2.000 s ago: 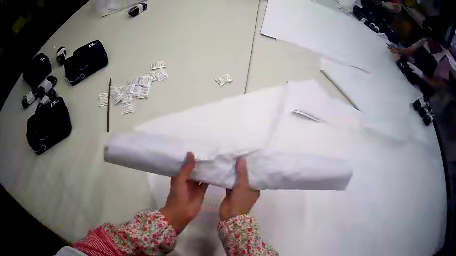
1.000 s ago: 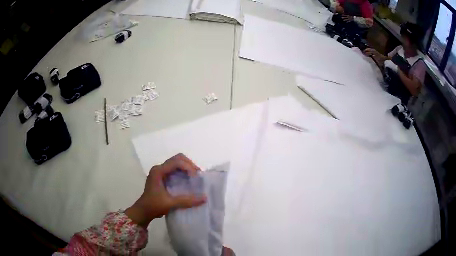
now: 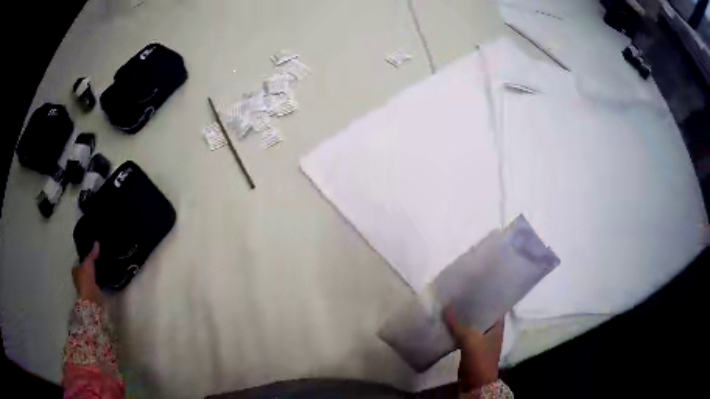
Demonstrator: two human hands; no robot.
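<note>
My right hand (image 3: 476, 343) is closed around a folded white paper roll (image 3: 486, 284) above the front right of the table. My left hand (image 3: 87, 274) is at the lower left edge of a black zippered bag (image 3: 128, 222), thumb on the bag's face; the fingers are largely hidden, and how firmly they hold it cannot be told. The bag lies on the table at the left, with a small white logo near its upper corner.
Two more black bags (image 3: 145, 86) (image 3: 45, 139) and several bundled straps (image 3: 81, 156) lie at the left. A brown stick (image 3: 231, 144) lies beside loose desiccant sachets (image 3: 261, 105). Large white paper sheets (image 3: 420, 171) cover the right side.
My left hand has let go of the paper roll and moved left to the nearest black bag. My right hand now holds the roll farther right. The view has shifted towards the table's left front.
</note>
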